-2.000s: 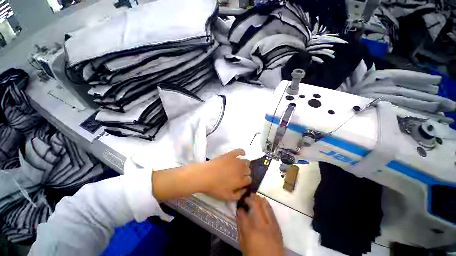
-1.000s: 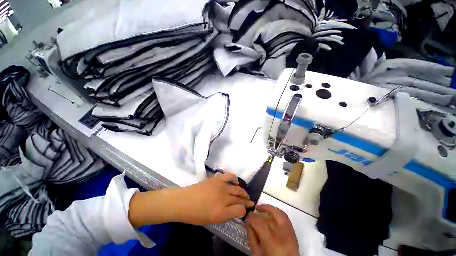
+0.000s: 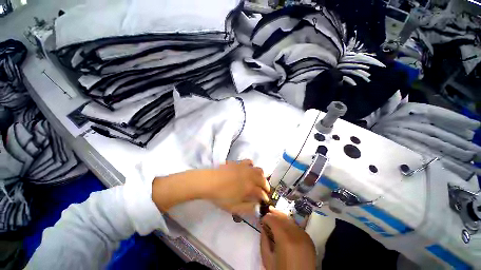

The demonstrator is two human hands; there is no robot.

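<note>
My left hand (image 3: 240, 187) holds the black band (image 3: 267, 208) just in front of the presser foot area. My right hand (image 3: 287, 237) grips the band from below, close to the left fingertips. Most of the band is hidden under the fingers. A grey-white garment panel (image 3: 205, 124) with a black edge lies on the table behind my left hand. The white sewing machine head (image 3: 337, 174) with a blue stripe stands at right, its needle area lit beside my fingertips.
A thick pile of folded panels (image 3: 153, 58) stands at the back left. More bundled panels (image 3: 306, 45) lie behind the machine and pale ones (image 3: 432, 126) at right. Striped bundles (image 3: 34, 153) sit at far left. Black pieces (image 3: 358, 250) lie under the machine arm.
Both hands have moved up to the needle area with the band, which now shows much less. The view has shifted, and the machine head appears larger and lower.
</note>
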